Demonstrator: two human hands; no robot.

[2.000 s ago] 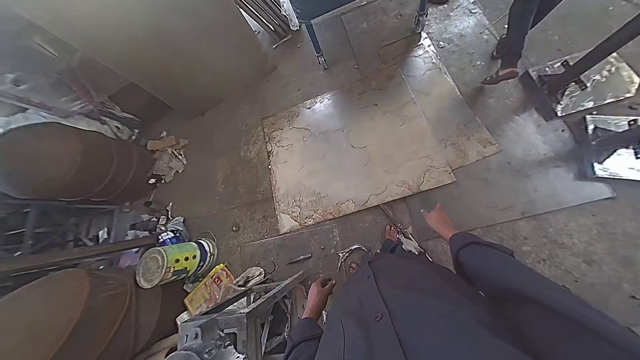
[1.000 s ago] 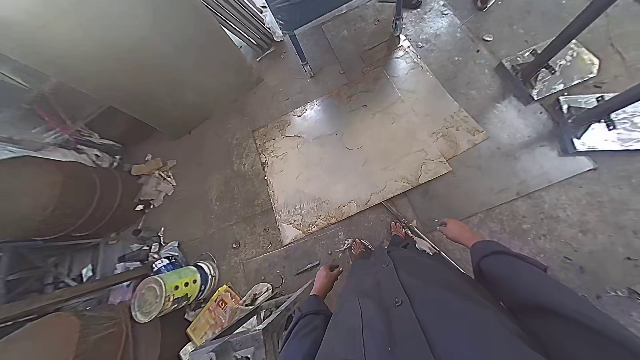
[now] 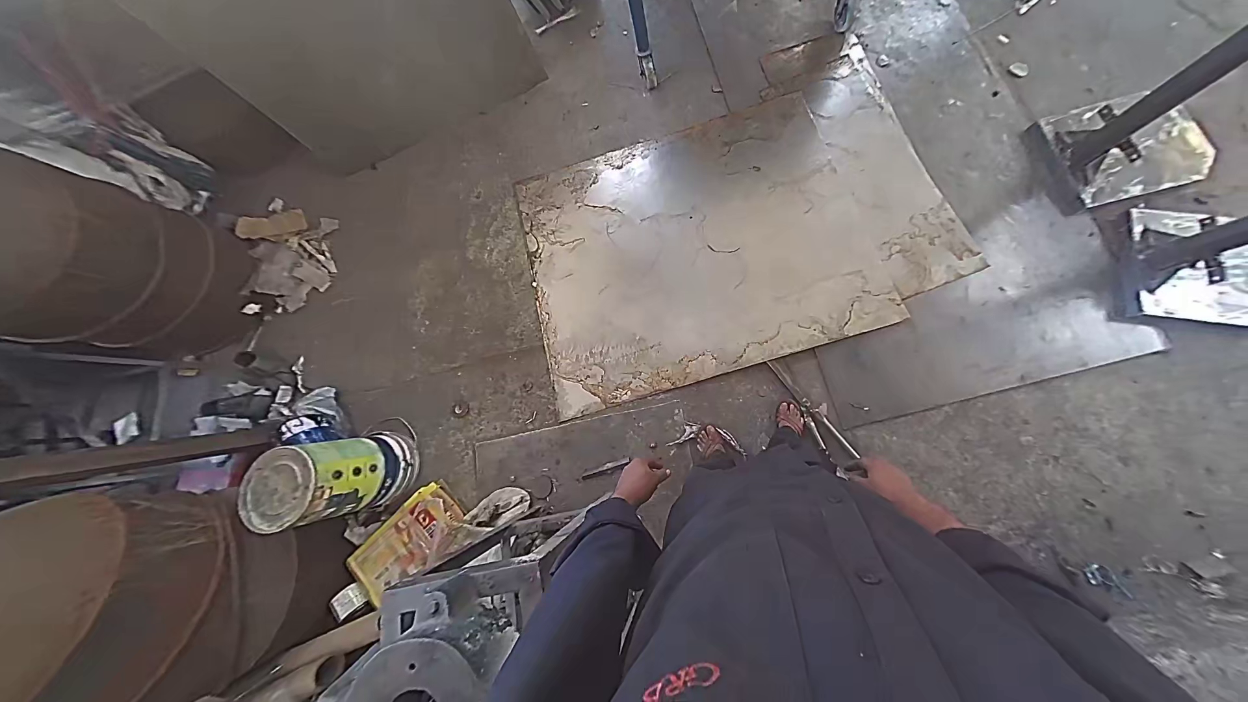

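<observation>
My left hand (image 3: 642,480) hangs by my left thigh with its fingers loosely bent, and nothing shows in it. A thin dark metal piece (image 3: 605,469) lies on the floor just left of it in the picture. My right hand (image 3: 882,480) is low by my right side, fingers curled beside the end of a long, thin metal tool (image 3: 827,429); whether it grips the tool is not clear. Past my feet, worn metal sheets (image 3: 712,253) with rusty, flaking edges lie overlapped on the floor. Another flat sheet (image 3: 985,361) lies to their right.
Large rusty drums (image 3: 88,253) line the left side. A green-labelled can (image 3: 327,480), a yellow packet (image 3: 409,541) and a grey metal frame (image 3: 458,609) sit at lower left. Posts on metal base plates (image 3: 1121,146) stand at right. A blue leg with a caster (image 3: 643,58) stands beyond the sheets.
My right hand has come in closer to the thin tool, its fingers now more curled. A person's foot seen at the upper right earlier is out of view. The view has shifted.
</observation>
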